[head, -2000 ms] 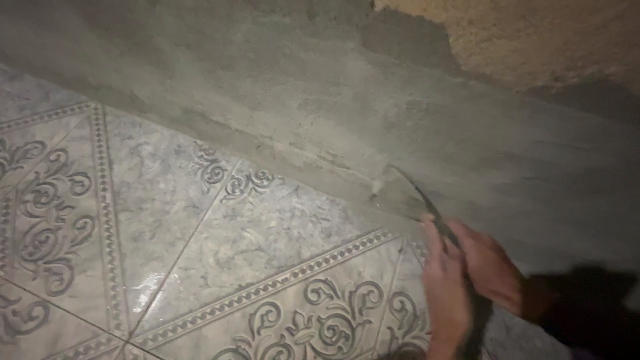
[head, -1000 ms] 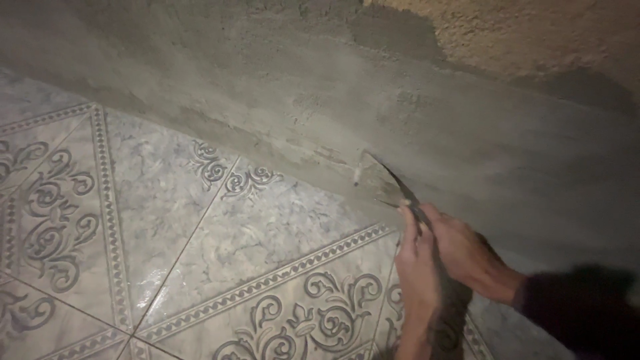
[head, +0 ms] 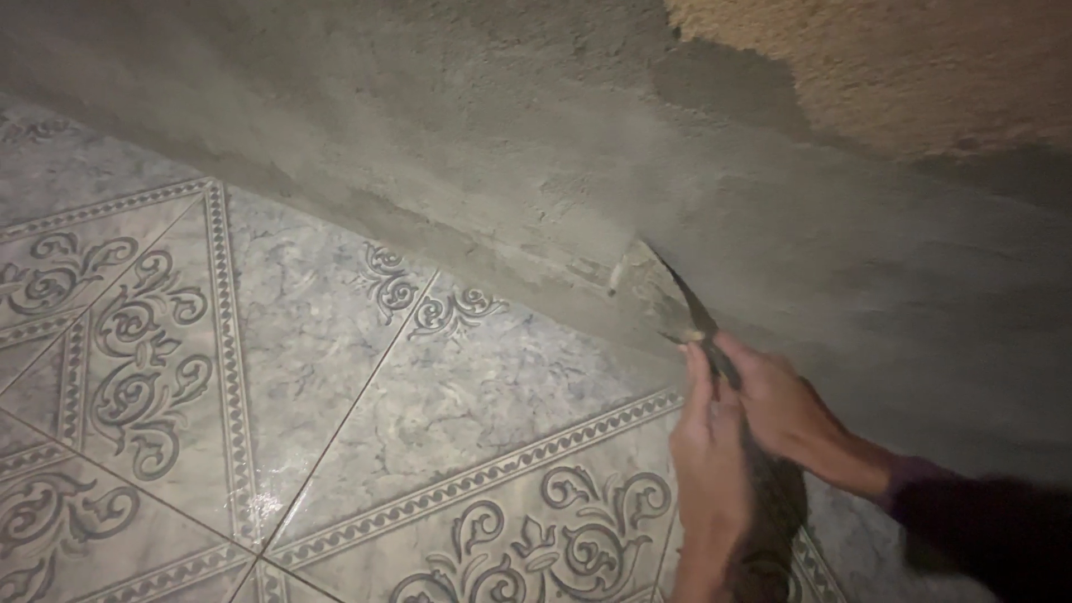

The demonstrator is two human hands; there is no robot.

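A trowel (head: 662, 289) with a flat, mortar-smeared blade and a dark edge lies against the grey plaster (head: 519, 142) at the foot of the wall. My left hand (head: 712, 452) comes up from the lower edge, its fingertips at the trowel's neck. My right hand (head: 775, 394), in a dark sleeve, comes from the right and grips the trowel at the handle end of the blade. Both hands are close together on the tool; most of the handle is hidden by the fingers and shadow.
Patterned, glossy floor tiles (head: 502, 394) meet the plastered strip along a slanting edge. A rough tan patch of wall (head: 904, 75) shows at the upper right, bordered by darker, damp-looking plaster. Small ridges and a little hole mark the plaster near the blade.
Both hands and the trowel have shifted left along the base of the wall since two seconds ago. The hands stay on the tool throughout.
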